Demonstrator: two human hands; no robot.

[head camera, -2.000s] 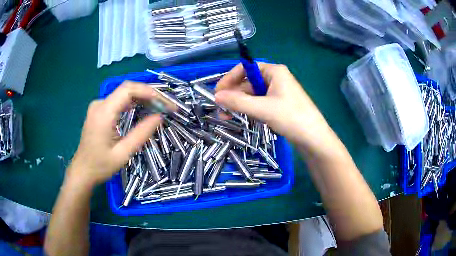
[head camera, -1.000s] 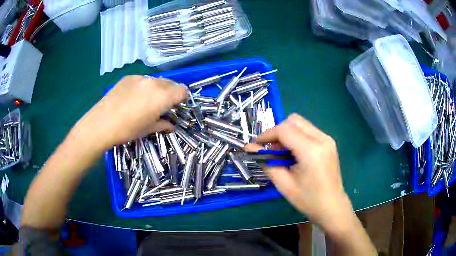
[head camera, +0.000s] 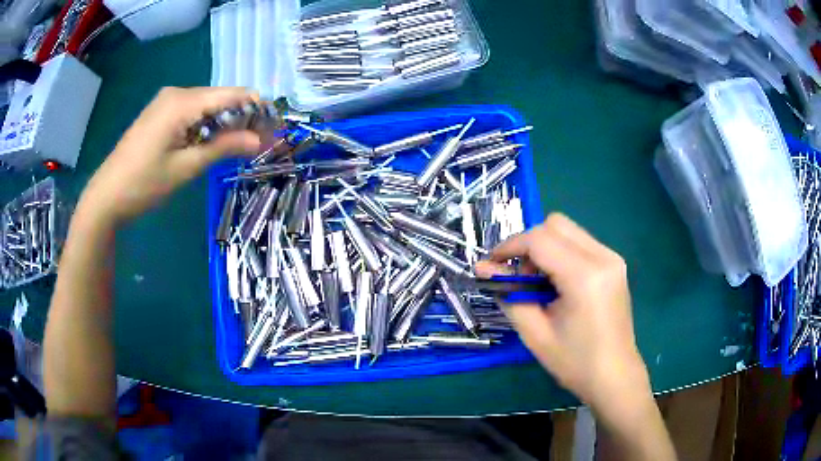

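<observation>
A blue parts tray [head camera: 378,367] lies in front of me, full of loose silver pin assemblies [head camera: 360,243] with thin rods. My left hand [head camera: 184,153] is above the tray's far left corner, closed around a bunch of pin assemblies [head camera: 236,117] whose ends show at the fingers. My right hand [head camera: 572,302] is at the tray's right edge and holds a blue-handled hand tool [head camera: 527,286]; its dark end points left over the pins. Whether its fingertips also touch a pin is unclear.
A clear packing box [head camera: 387,90] with rows of cylinders stands behind the tray, beside a ridged pale liner [head camera: 252,45]. Stacked clear boxes [head camera: 734,180] are at right, by a side blue bin [head camera: 779,333]. At left are a white control box [head camera: 47,112] and small clear parts box [head camera: 31,234].
My left hand has risen from the pins toward the tray's far left corner with a bunch now in its grip. My right hand stays low at the tray's right side, still with the tool.
</observation>
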